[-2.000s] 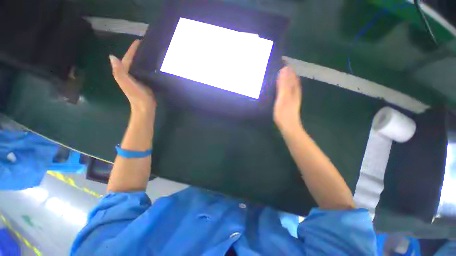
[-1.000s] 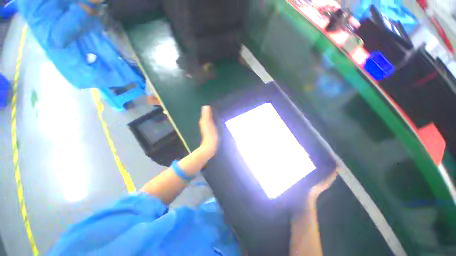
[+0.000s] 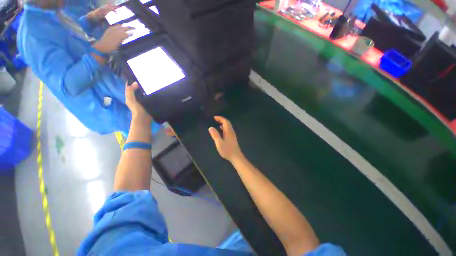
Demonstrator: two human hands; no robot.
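A black tray (image 3: 172,106) holds a tablet with a glowing white screen (image 3: 156,70). It lies at the bench's left edge, in front of a tall black tray stack (image 3: 220,37). My left hand (image 3: 133,100), with a blue wrist band, is at the tray's near left side, its thumb against the edge; its other fingers are hidden. My right hand (image 3: 226,140) is open and empty above the green bench, to the right of the tray and apart from it.
Another person in a blue smock (image 3: 65,70) stands at the far left, hands over more lit screens (image 3: 134,31). A pale rail (image 3: 320,132) runs along the bench. A red-topped shelf (image 3: 325,31) with a blue bin (image 3: 395,63) is behind. A black box (image 3: 177,165) is below the bench edge.
The lit tablet in its tray has moved from between my hands to the far left, beside the tray stack. My right hand has let go. The view has swung left.
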